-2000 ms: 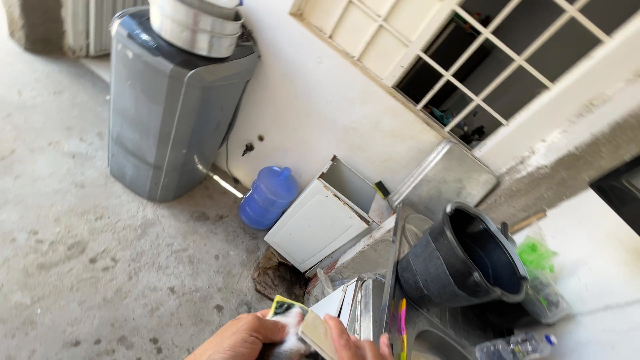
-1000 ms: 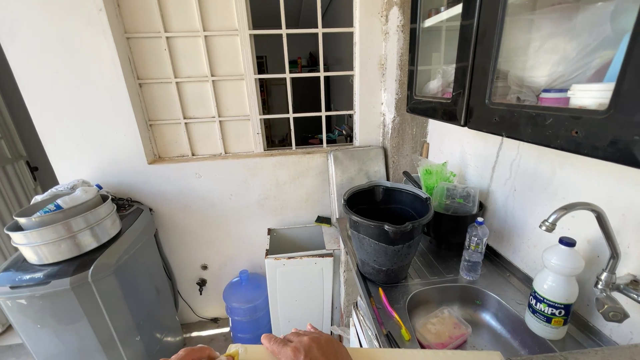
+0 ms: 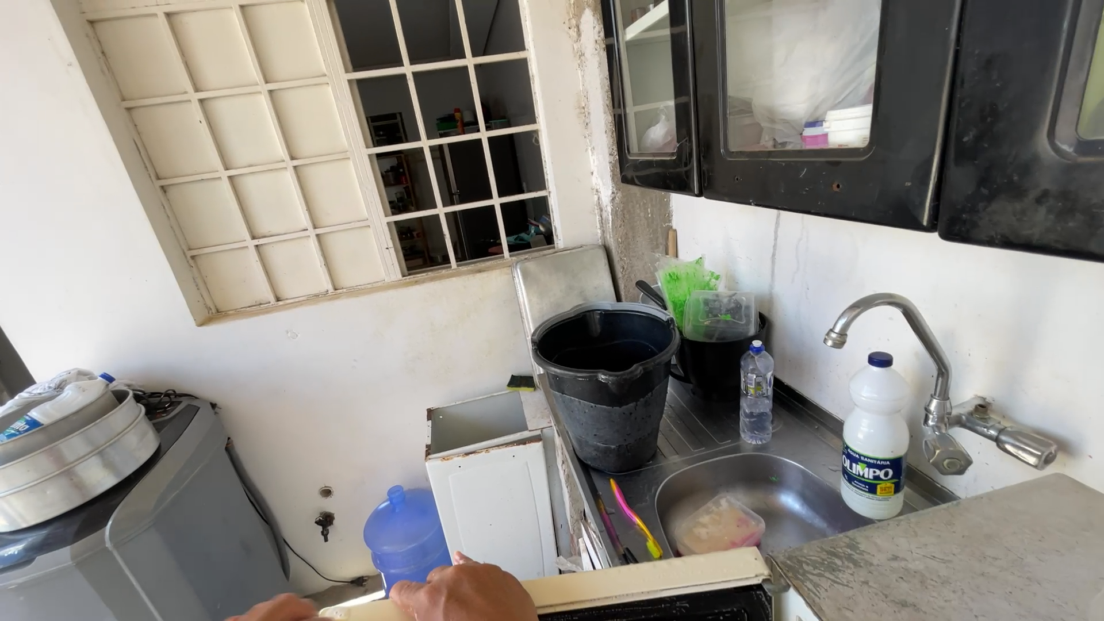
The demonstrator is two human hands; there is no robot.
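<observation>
My right hand [image 3: 466, 593] rests, fingers curled, on the top edge of a cream-coloured panel [image 3: 655, 580] at the bottom of the view; whether it grips the edge is hidden. Lower left of it, my left hand [image 3: 278, 608] shows only its upper part, near the panel's left end. A sponge [image 3: 521, 382] lies on the far end of the counter, behind a white metal cabinet [image 3: 496, 496]. Toothbrushes [image 3: 636, 517] lie beside the steel sink [image 3: 776, 483], which holds a plastic tub [image 3: 718, 524].
A black bucket [image 3: 608, 414], a clear bottle [image 3: 756, 392] and a white bleach bottle [image 3: 875, 440] stand around the sink under a tap [image 3: 931, 345]. Black cupboards [image 3: 802, 177] hang above. A blue water jug [image 3: 404, 530] stands on the floor, right of a grey washing machine [image 3: 164, 517].
The view has swung up and right from the floor. Two seconds ago my hands held a yellow-edged thing and a pale block; now they are at the cream panel's edge.
</observation>
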